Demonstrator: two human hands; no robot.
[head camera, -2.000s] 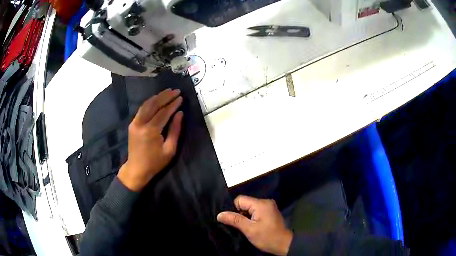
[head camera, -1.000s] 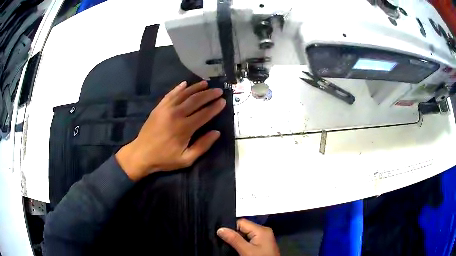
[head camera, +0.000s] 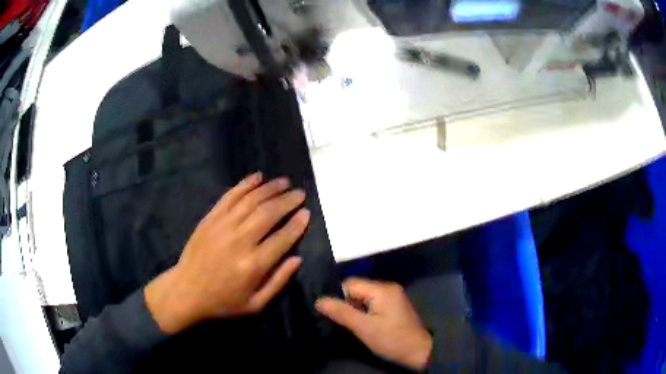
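A large black bag panel (head camera: 182, 146) lies on the white table, its right edge running under the head of the sewing machine (head camera: 219, 36). My left hand (head camera: 234, 256) lies flat on the panel near that edge, fingers slightly spread, below the presser foot area, which is blurred. My right hand (head camera: 380, 318) pinches the panel's right edge between thumb and fingers, just beyond the table's front edge. A black webbing piece (head camera: 171, 69) sticks out at the panel's top. The lower part of the panel merges into dark shadow.
Blurred thread snips (head camera: 442, 62) lie under the machine arm, below the control panel (head camera: 482, 10) with its lit display. A blue bin (head camera: 504, 285) holding dark pieces stands at the table's front edge (head camera: 438, 239). Red and grey pieces are piled at the far left.
My left hand has moved down the panel, away from the needle area. The panel is turned slightly against the view of a second ago, and the camera view has shifted. My right hand still pinches the edge.
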